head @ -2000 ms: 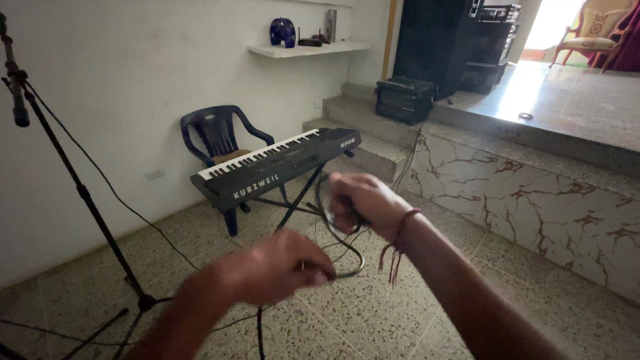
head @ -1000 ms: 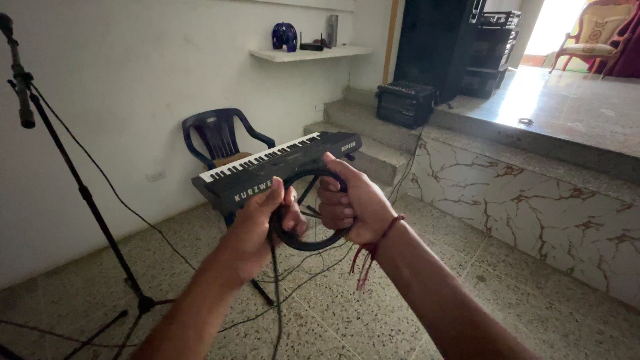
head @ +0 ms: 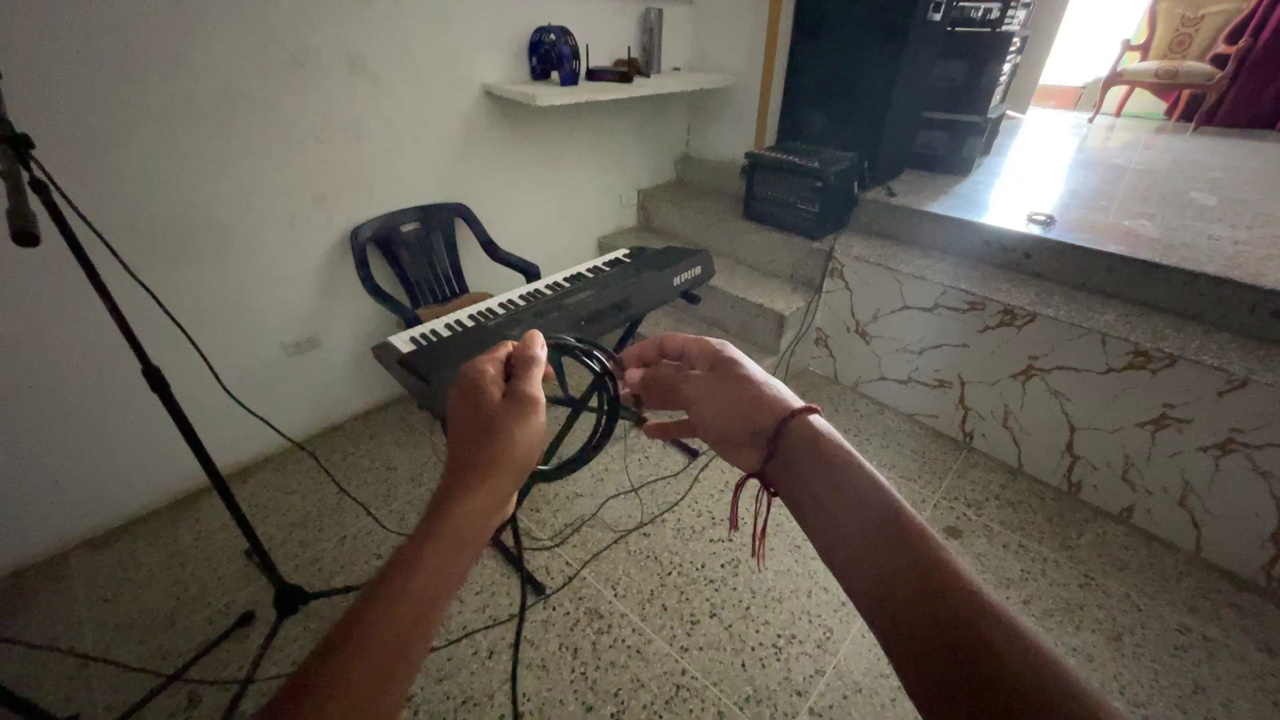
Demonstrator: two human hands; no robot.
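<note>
A black cable (head: 602, 425) is wound into a round coil in front of me. My left hand (head: 500, 405) grips the coil's left side, thumb on top, and a length of cable hangs below it to the floor. At the coil's right side is my right hand (head: 700, 390), its fingers spread and partly curled; whether the fingertips touch the cable cannot be told. A red string bracelet (head: 780, 450) is on the right wrist. Beyond the hands an electronic keyboard (head: 590, 300) rests on a dark folding stand, partly hidden by the left hand.
A microphone stand (head: 150, 380) rises at the left. Cables (head: 600, 570) trail over the speckled floor. A dark plastic chair (head: 430, 250) stands behind the keyboard. Steps (head: 740, 265), a mixer box (head: 800, 190) and a raised platform (head: 1120, 190) are at the right, a wall shelf (head: 610, 90) behind.
The cable was a loose loop two seconds ago and is now a round coil. My right hand was closed on the coil one second ago; its fingers have since spread.
</note>
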